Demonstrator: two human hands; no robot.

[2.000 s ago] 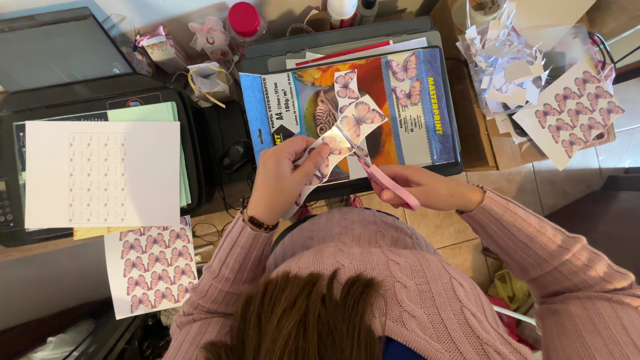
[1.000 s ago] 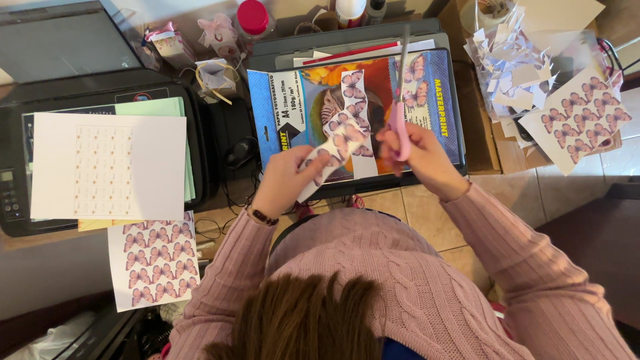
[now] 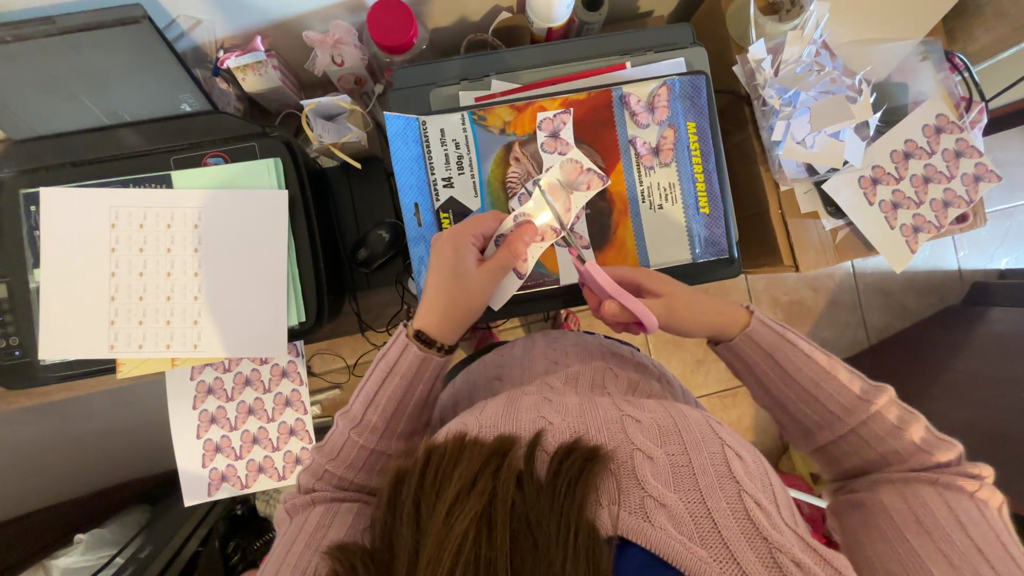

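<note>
My left hand (image 3: 472, 268) pinches a strip of paper printed with pink butterflies (image 3: 578, 186), its thumb on top. In my right hand (image 3: 652, 300) are pink-handled scissors (image 3: 612, 296), their blades lying across the strip just right of my left thumb. Under both is a pack of photo paper (image 3: 696, 184) in a blue-edged sleeve, on a dark flat surface. Another butterfly piece (image 3: 554, 132) lies on the pack beneath the strip, and cut-out butterflies (image 3: 648, 104) rest at its right.
A printer (image 3: 316, 264) with a printed white sheet (image 3: 240, 272) on it stands left, a butterfly sheet (image 3: 248, 432) below. At the right are a clear bag of paper scraps (image 3: 816, 120) and another butterfly sheet (image 3: 912, 188). A red-lidded jar (image 3: 392, 28) stands behind.
One second ago the scissors pointed up, away from the strip; now my right hand has brought them back left, across it. The strip in my left hand has swung up to the right.
</note>
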